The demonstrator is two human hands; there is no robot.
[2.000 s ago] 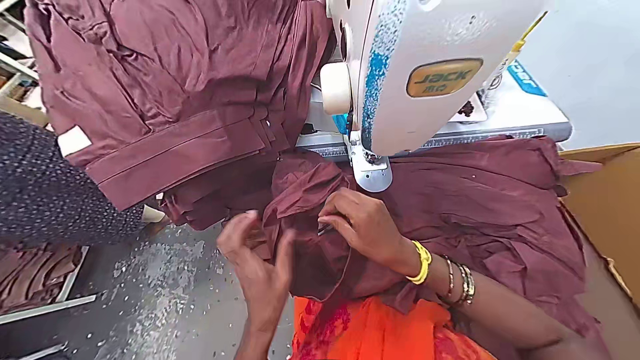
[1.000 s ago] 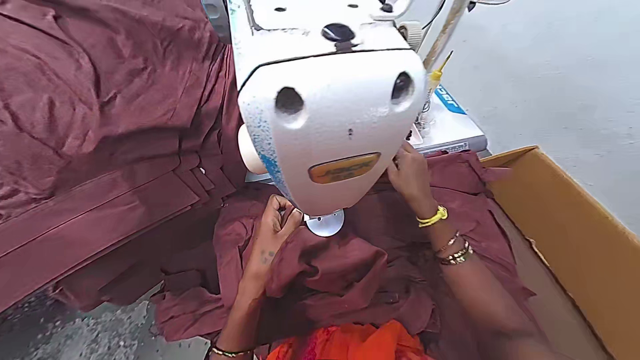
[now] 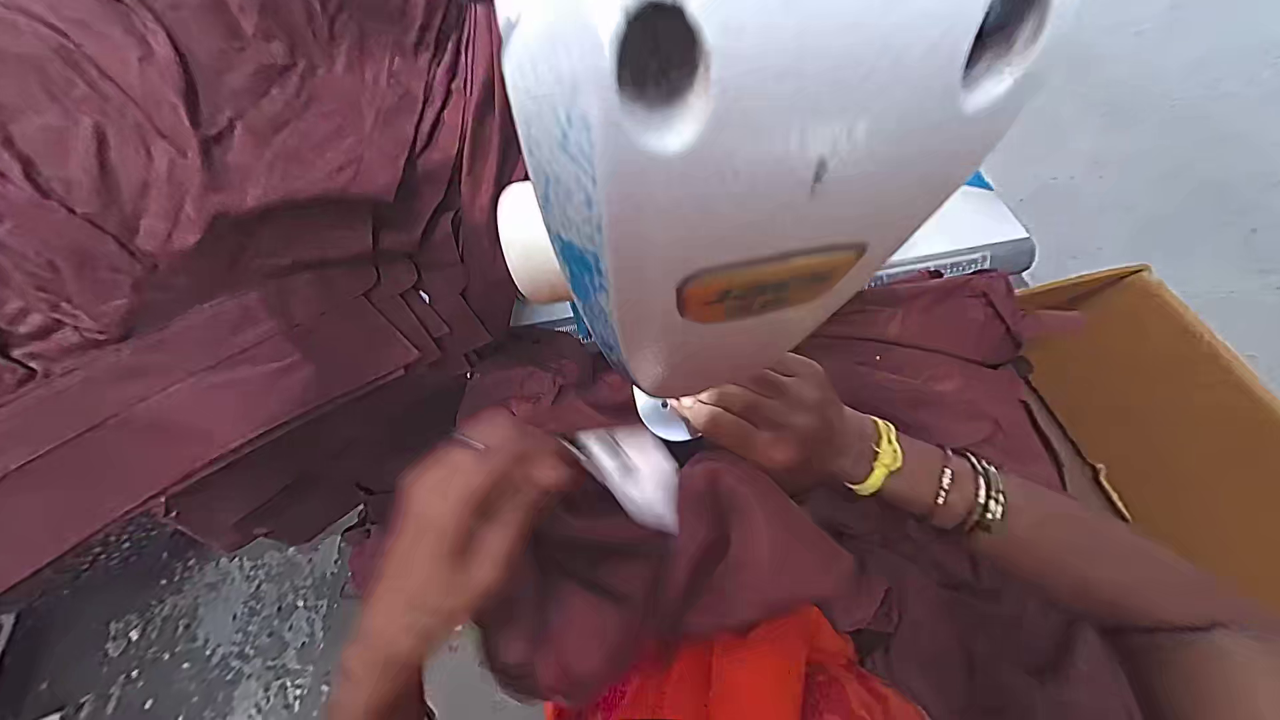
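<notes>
Under the head of a white Jack sewing machine (image 3: 770,180) lies bunched maroon fabric (image 3: 740,540). My left hand (image 3: 480,510) is blurred over this fabric, left of the round metal presser area (image 3: 665,415); its fingertips are by a white piece (image 3: 635,475), perhaps a label or paper, and whether they grip it is unclear. My right hand (image 3: 780,425), with a yellow band at the wrist, has its fingertips beside the round metal part, just below the machine head. What those fingers hold, if anything, is hidden. Orange cloth (image 3: 790,670) shows at the bottom.
Stacked maroon garments (image 3: 220,350) fill the left side, close to the machine's cream knob (image 3: 530,245). More maroon fabric lies on the right of the machine bed (image 3: 960,235). An open cardboard box (image 3: 1160,400) stands at the far right, and the speckled floor (image 3: 220,620) shows lower left.
My left hand has moved down and away from the machine's round metal part. My right hand has come from the machine's right side to beside that part. The white piece now shows. The view is closer.
</notes>
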